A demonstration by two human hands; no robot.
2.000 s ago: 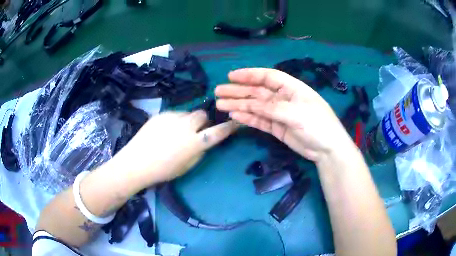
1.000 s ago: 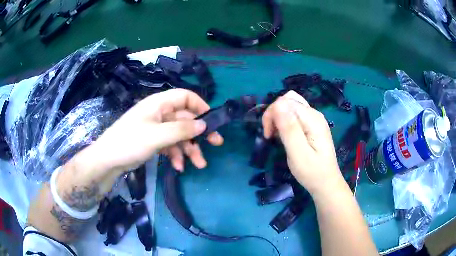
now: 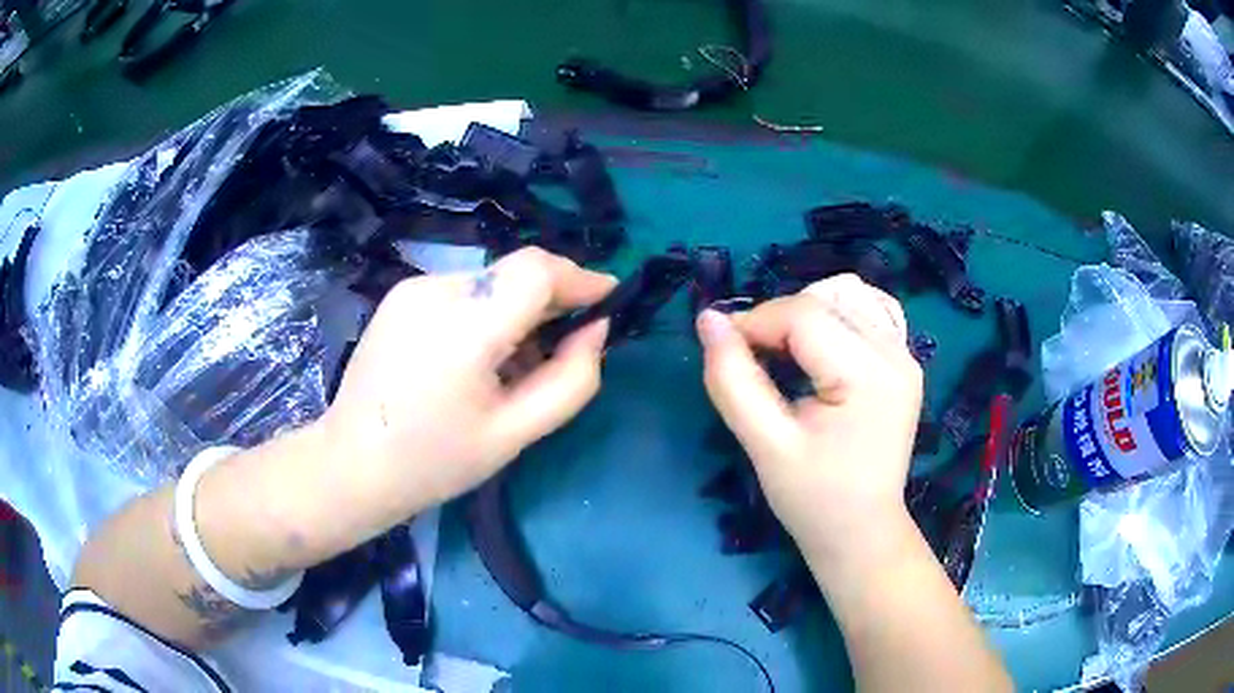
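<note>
My left hand (image 3: 501, 359) pinches a short black plastic piece (image 3: 596, 310) between thumb and fingers, above the teal bench. My right hand (image 3: 812, 379) is just to its right, thumb and index fingertips pressed together; a thin wire (image 3: 732, 302) seems to show at them. More black pieces lie behind the gap between my hands. A black headband (image 3: 504, 548) lies below on the bench, partly under my left hand, with a thin dark wire trailing right from its end. Black pieces (image 3: 880, 251) are piled behind and under my right hand.
A clear plastic bag (image 3: 203, 352) covers a heap of black pieces (image 3: 406, 176) at left, on a white sheet (image 3: 467, 119). A blue and silver aerosol can (image 3: 1116, 417) lies tilted on crumpled clear plastic (image 3: 1150, 542) at right, beside a red-handled tool (image 3: 996, 436). Another headband (image 3: 650, 92) lies on the green belt.
My left hand has turned and moved right, its fingers now closed around the piece. My right hand's thumb and index fingertips now show, facing left. The view has shifted slightly.
</note>
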